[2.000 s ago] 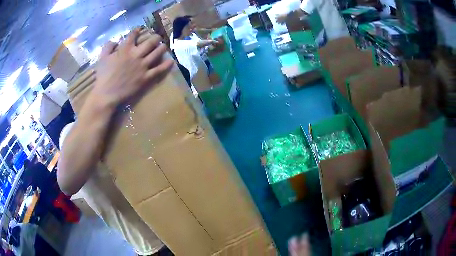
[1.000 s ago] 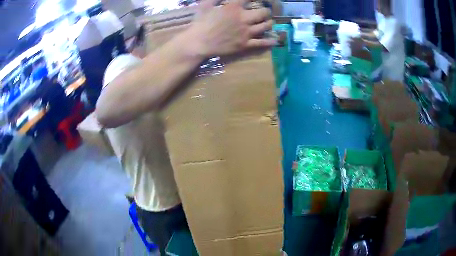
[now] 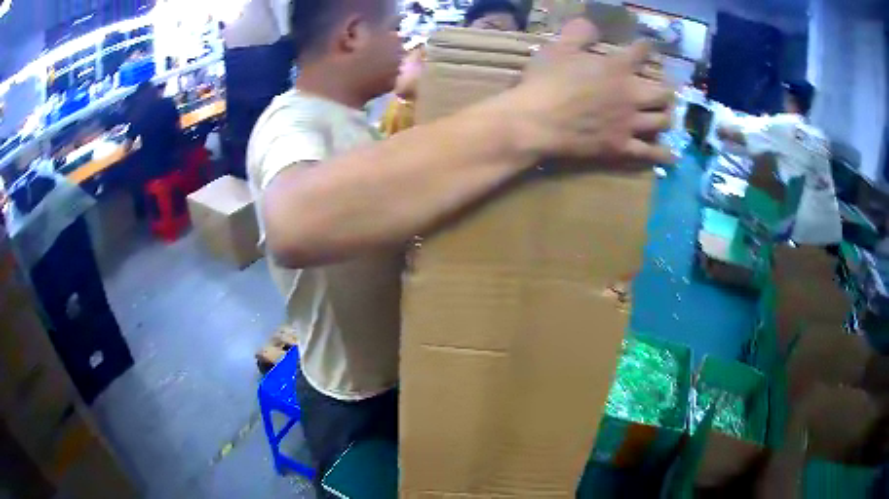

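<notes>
A tall brown shipping carton (image 3: 507,370) stands upright close in front of me and hides part of the green-topped table (image 3: 673,278). Another person's bare arm crosses its upper part, with the hand over its top. Beyond its right edge are two low green bins with shiny green accessory packs (image 3: 643,385) and clear shiny packs (image 3: 721,411). Open retail boxes (image 3: 829,365) with brown flaps stand at the right, blurred. Neither of my hands is in the picture.
A person in a cream shirt (image 3: 336,322) stands left of the carton, beside a blue stool (image 3: 283,419). A brown box (image 3: 229,219) and red stools (image 3: 171,205) are farther back. Black units (image 3: 83,312) are at the left. Another person (image 3: 804,175) is at the table's far right.
The view has turned left. The carton and the arm on it appear farther right, and the cream-shirted person's head now shows. A blurred hand at the bottom edge earlier is gone from view.
</notes>
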